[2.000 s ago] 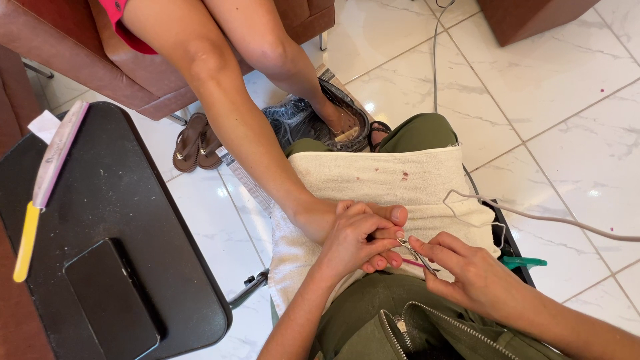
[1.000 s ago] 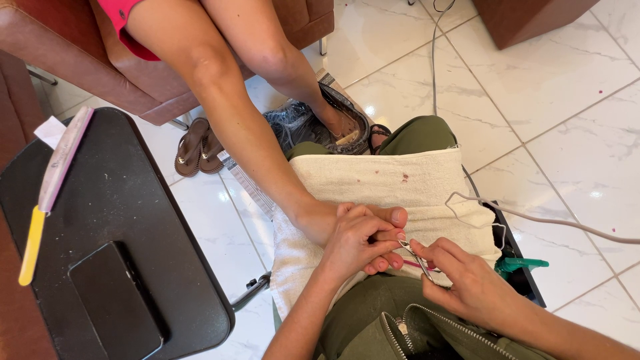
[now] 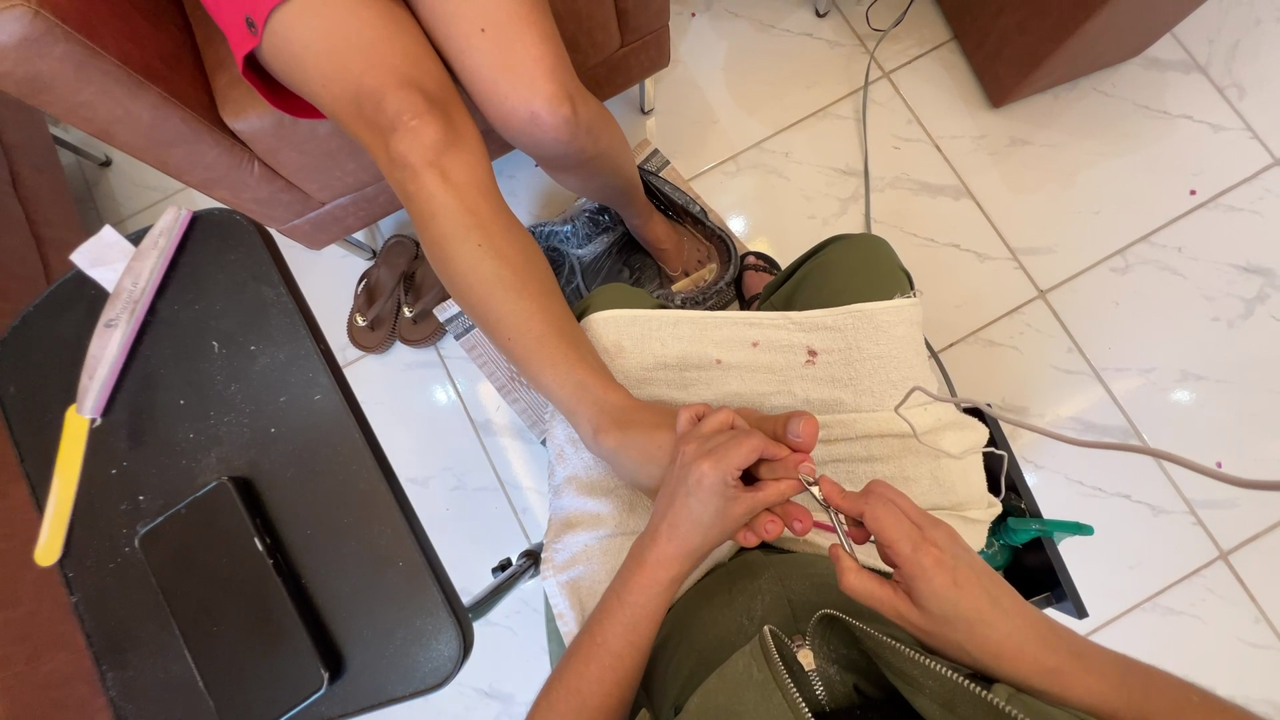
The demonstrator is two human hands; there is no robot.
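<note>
Another person's bare foot (image 3: 630, 430) rests on a cream towel (image 3: 680, 345) spread over my lap. My left hand (image 3: 715, 475) grips its toes, the fingers around the second toe. In my right hand (image 3: 900, 545) is a pair of metal cuticle nippers (image 3: 830, 515), its tip at that toe's nail. A thin pink tool, partly hidden, lies beneath the nippers near the smaller toes. Small reddish specks mark the towel above the big toe.
At left stands a black tray table (image 3: 350, 540) with a smartphone (image 3: 235, 600), a nail file (image 3: 130, 310) and a yellow-handled piece (image 3: 62, 490). A green spray-bottle head (image 3: 1045, 530) sits in a black drawer at right. A cable (image 3: 1130, 445) crosses the towel. Brown flip-flops (image 3: 385, 295) lie on the floor.
</note>
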